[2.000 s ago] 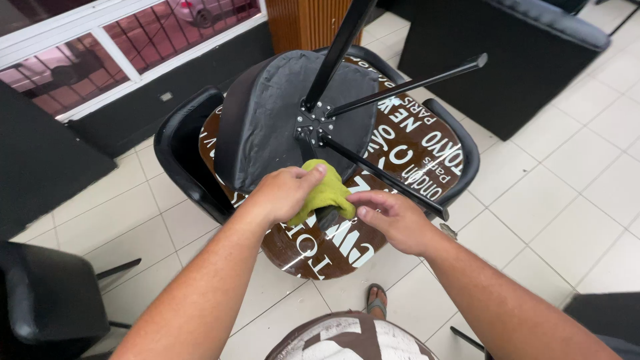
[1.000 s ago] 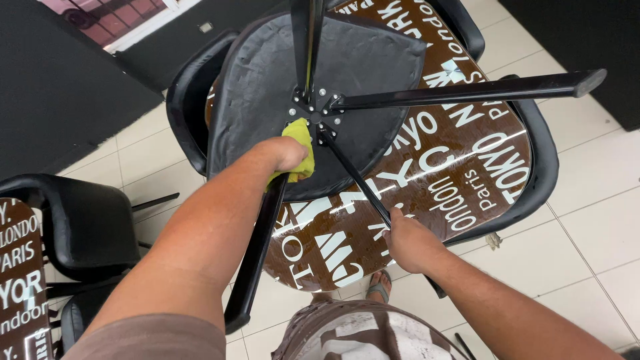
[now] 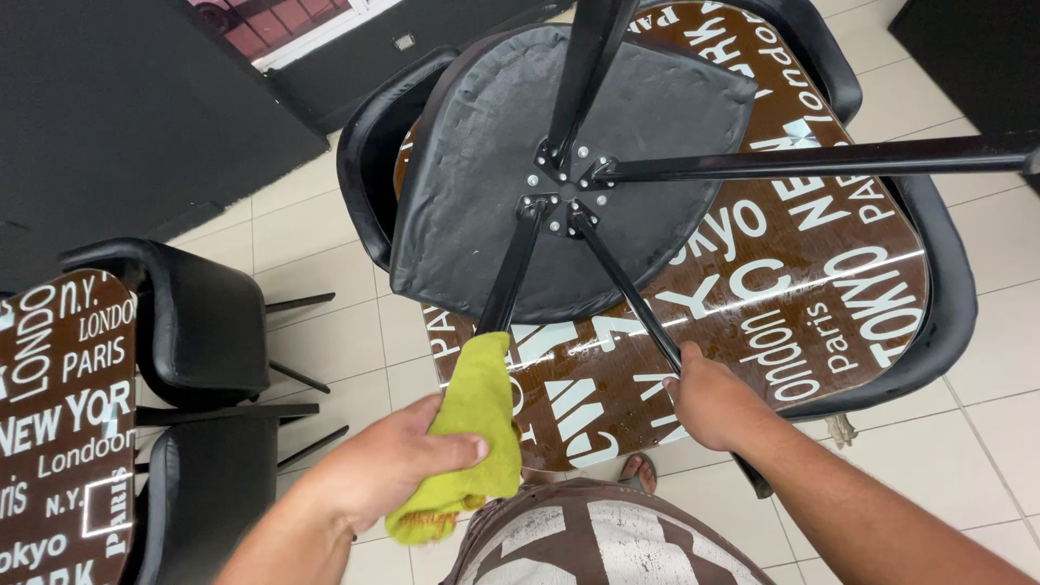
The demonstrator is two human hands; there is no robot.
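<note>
A black padded chair (image 3: 479,162) lies upside down on a brown tabletop printed with white lettering (image 3: 731,325), its metal legs pointing up and outward. My left hand (image 3: 406,459) presses a yellow-green cloth (image 3: 479,422) around the lower part of one chair leg (image 3: 512,276), and the cloth hides that leg's end. My right hand (image 3: 711,398) grips another black leg (image 3: 630,292), whose tip shows below the hand. Screws hold the leg brackets (image 3: 567,188) at the middle of the seat's underside.
Black chairs stand around this table, one at its right edge (image 3: 951,284) and one at its upper left (image 3: 366,162). Further left are a second lettered table (image 3: 65,439) and two black chairs (image 3: 207,325). A dark wall (image 3: 122,106) and tiled floor (image 3: 309,244) surround them.
My left hand and the cloth have moved from near the leg brackets down along the leg. My right hand, near the cloth at first, has since taken hold of another leg and remains there.
</note>
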